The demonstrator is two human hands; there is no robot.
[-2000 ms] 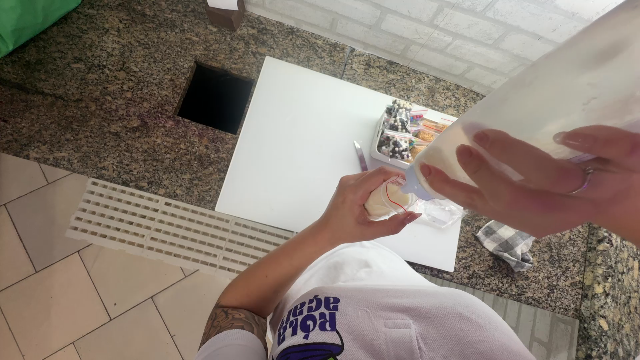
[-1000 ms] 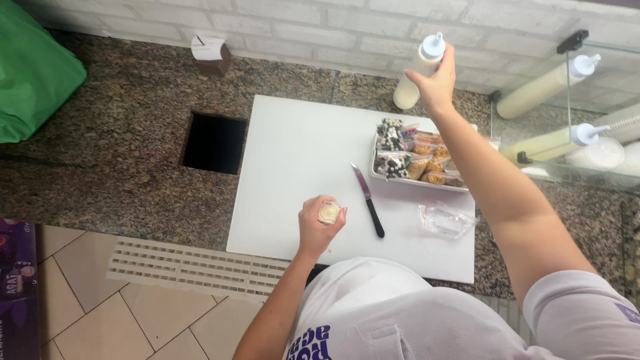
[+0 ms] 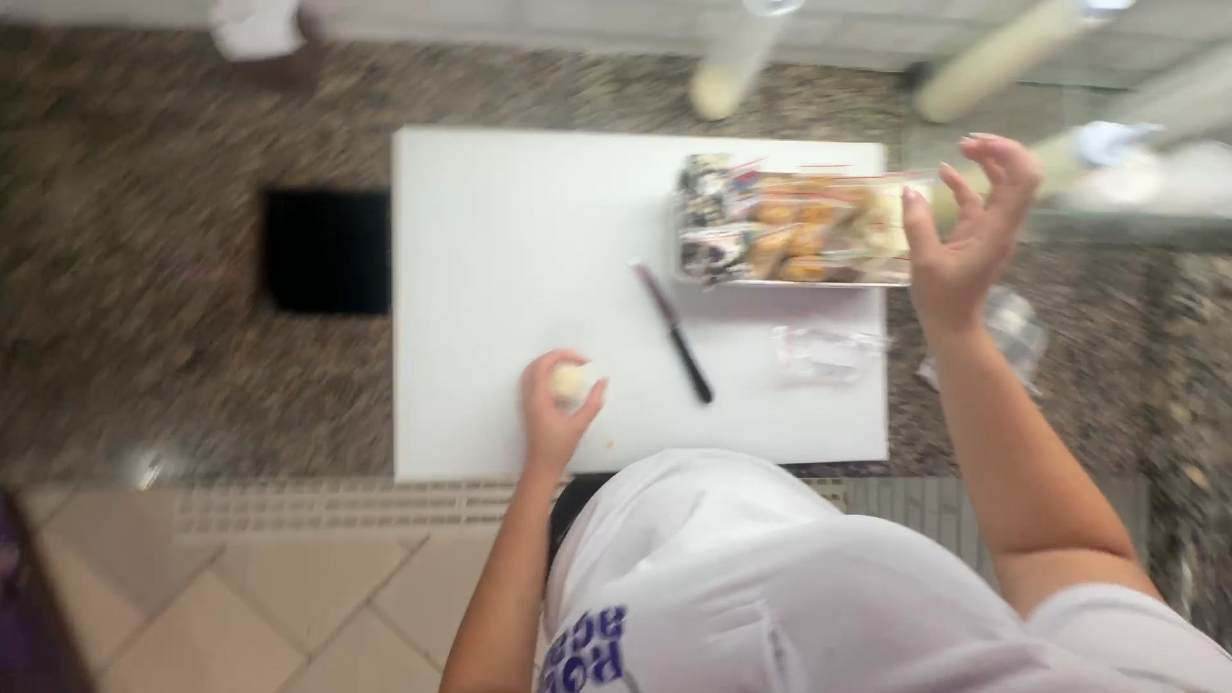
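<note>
My left hand (image 3: 558, 399) is curled around a small container with pale, creamy contents (image 3: 570, 383), above the lower middle of a white cutting board (image 3: 481, 221). Nothing is held in my right hand (image 3: 972, 231), whose fingers are spread at the right end of a tray (image 3: 808, 285). Small plastic bags with orange-brown and black-and-white pieces (image 3: 789, 226) fill that tray. Between the hands lies a black-handled knife (image 3: 688, 361). A crumpled clear plastic bag (image 3: 828, 354) rests below the tray. The picture is blurred.
A squeeze bottle (image 3: 727, 77) stands by the tiled wall, with more bottles (image 3: 1001, 63) at a glass shelf on the right. A square black opening (image 3: 327, 252) is left of the board. A checked cloth (image 3: 1013, 337) lies right of it. A brown holder (image 3: 279, 58) stands upper left.
My right hand has let go of the squeeze bottle, which stands near the wall, and has moved right and toward me. My left hand still holds the small container.
</note>
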